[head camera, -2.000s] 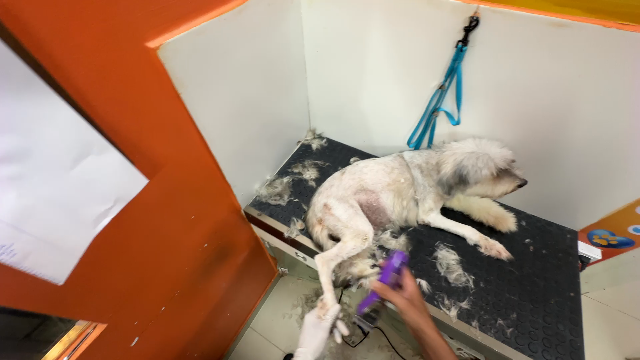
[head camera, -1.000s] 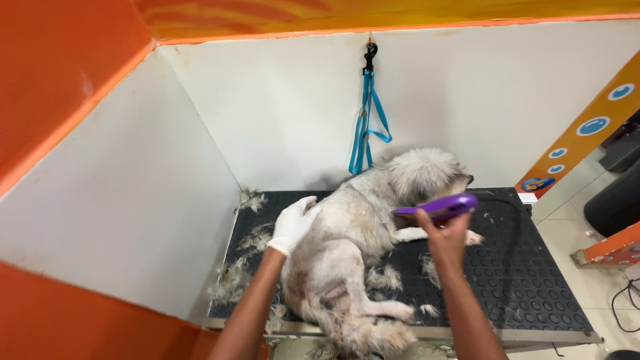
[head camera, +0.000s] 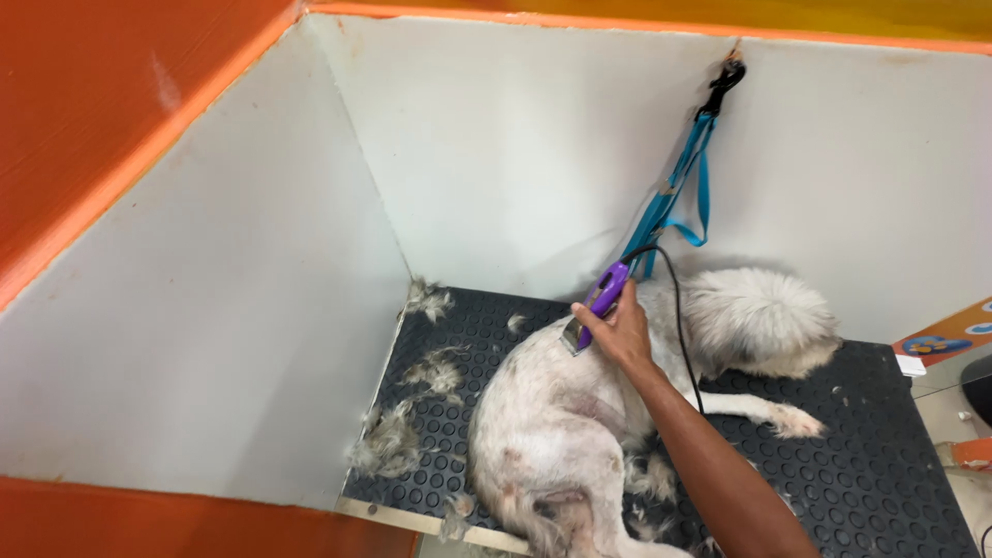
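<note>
A dog with a closely clipped white body (head camera: 542, 395) and a shaggy grey-white head lies on its side on a black studded rubber mat (head camera: 876, 449). My right hand (head camera: 618, 329) grips a purple electric clipper (head camera: 607, 291), its metal blade resting on the dog's back. The clipper's black cord (head camera: 678, 310) loops over the dog's shoulder and down past the foreleg. My left hand is out of the picture. Behind the dog, a blue leash (head camera: 666, 201) hangs by a black clip (head camera: 725, 84) from the wall.
Loose fur tufts (head camera: 391, 442) lie on the mat's left part, with more beside the dog's belly. White panels (head camera: 527, 155) close off the back and left of the table. The table's pale front edge (head camera: 434, 525) is at the bottom. An orange printed panel (head camera: 949, 337) stands at the right.
My right hand has moved the clipper from near the dog's shoulder to its back. My gloved left hand, on the dog's back a second ago, has left the view. The view has shifted.
</note>
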